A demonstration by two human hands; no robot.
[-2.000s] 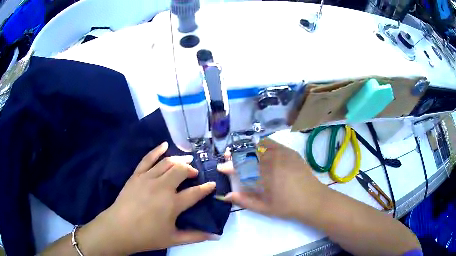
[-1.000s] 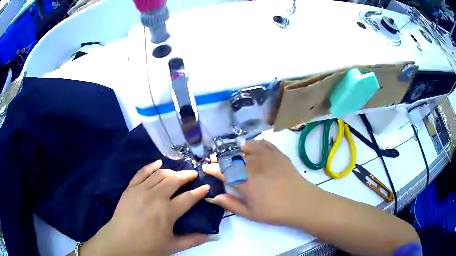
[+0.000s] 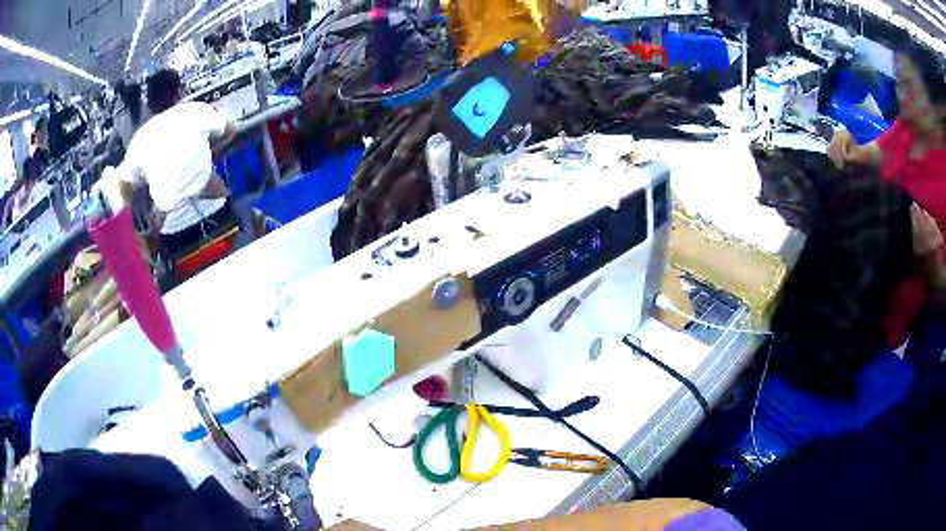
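Observation:
The navy garment (image 3: 114,496) lies at the lower left, left of the needle area, mostly cut off by the bottom edge. The white sewing machine (image 3: 342,275) runs diagonally across the middle. Its needle area (image 3: 272,487) is at the bottom edge, so the stitching point is hidden. Of my right arm only the forearm (image 3: 612,513), with a purple sleeve edge, and a sliver of skin near my right hand (image 3: 353,526) show at the bottom; its fingers are out of the picture. My left hand is not in view.
Green-and-yellow scissors (image 3: 484,444), orange-brown snips (image 3: 571,460) and a black tool (image 3: 539,409) lie right of the needle area. A mint-green piece (image 3: 369,361) is on cardboard (image 3: 425,327). Brown garments (image 3: 389,192) are heaped behind. One person (image 3: 178,156) is at left, another (image 3: 918,156) at right.
The view has swung up and right, showing the room. My left hand has gone out of the picture; my right hand is nearly all cut off, and the garment sits lower.

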